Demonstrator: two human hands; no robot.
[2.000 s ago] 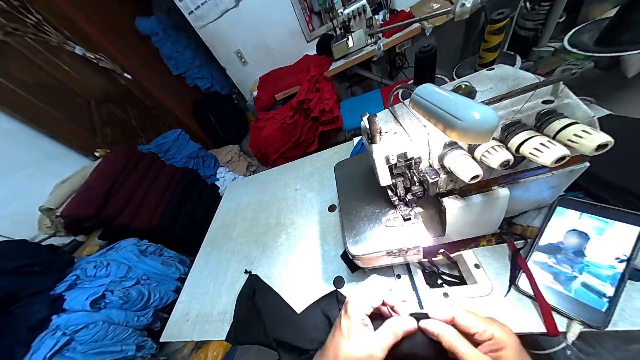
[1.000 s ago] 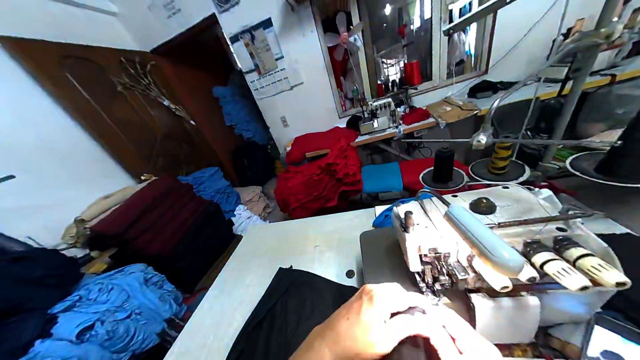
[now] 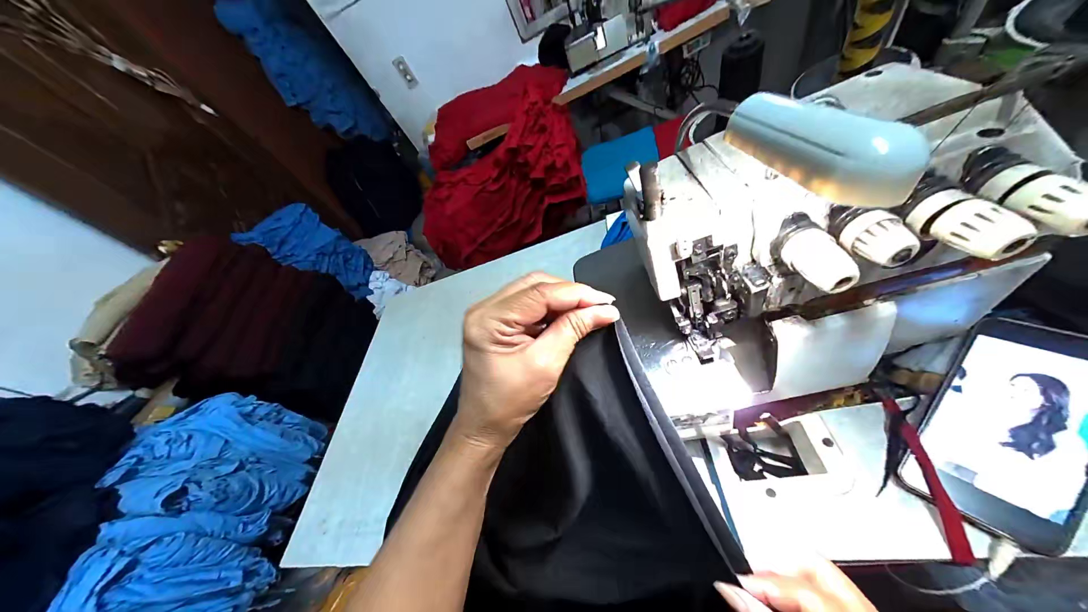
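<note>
A piece of black fabric (image 3: 578,476) hangs over the table's near edge, its long edge stretched between my two hands. My left hand (image 3: 535,348) pinches the upper corner between thumb and forefinger, just left of the serger's presser foot. Low in the view, my right hand (image 3: 795,591) grips the lower end of the same edge and is partly cut off by the frame. The serger (image 3: 722,272), an overlock sewing machine, stands to the right with its work light shining on the needle plate. The fabric lies beside the presser foot, not under it.
A smartphone (image 3: 1003,433) and a red strip (image 3: 926,476) lie right of the machine. Folded blue garments (image 3: 204,501) and maroon fabric (image 3: 204,314) are stacked left of the white table (image 3: 365,476). Red garments (image 3: 510,170) are heaped behind it.
My hands were close together on the black fabric; now they are far apart with its edge stretched between them. The view has swung down from the wall and window.
</note>
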